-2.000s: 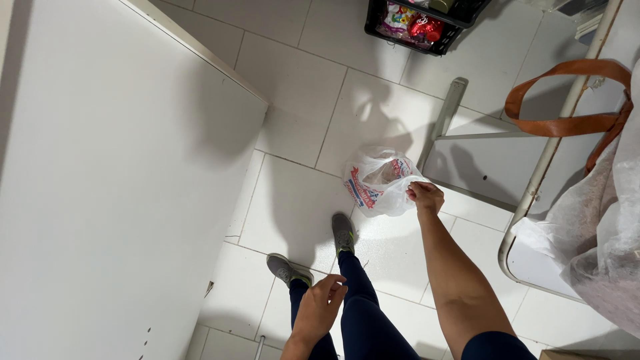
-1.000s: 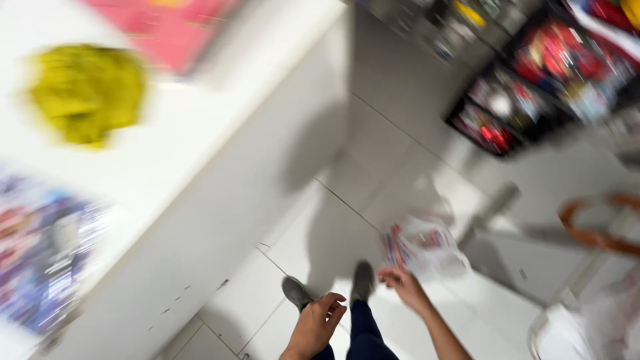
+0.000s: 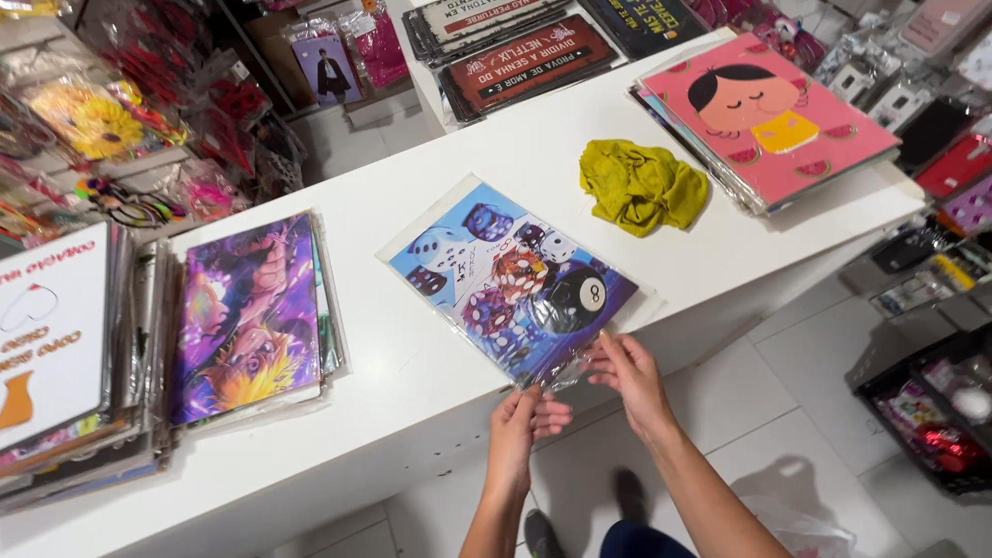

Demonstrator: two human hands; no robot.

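Note:
A plastic-sleeved print of dice and an eight ball (image 3: 511, 279) lies tilted on the white counter (image 3: 387, 318), its near end at the counter's front edge. My left hand (image 3: 523, 426) pinches the near left corner of its clear sleeve between thumb and fingers. At the near right corner, my right hand (image 3: 628, 372) has thumb and fingers on the sleeve. A crumpled yellow-green cloth (image 3: 643, 186) lies just beyond the print, to the right. Farther right is a stack of sleeved prints with a pink cartoon picture (image 3: 775, 116) on top.
Stacks of sleeved prints, one with an anime picture (image 3: 252, 318) and one mostly white (image 3: 50, 333), stand at the left. Sign plates (image 3: 527, 66) lie on a farther surface. Packaged goods hang at upper left. A black crate (image 3: 922, 411) and a plastic bag (image 3: 798, 527) are on the floor.
The view has swung from the floor to the counter. My right hand, earlier holding the white plastic bag, has let it go. Both hands are now at the sleeve of the dice print.

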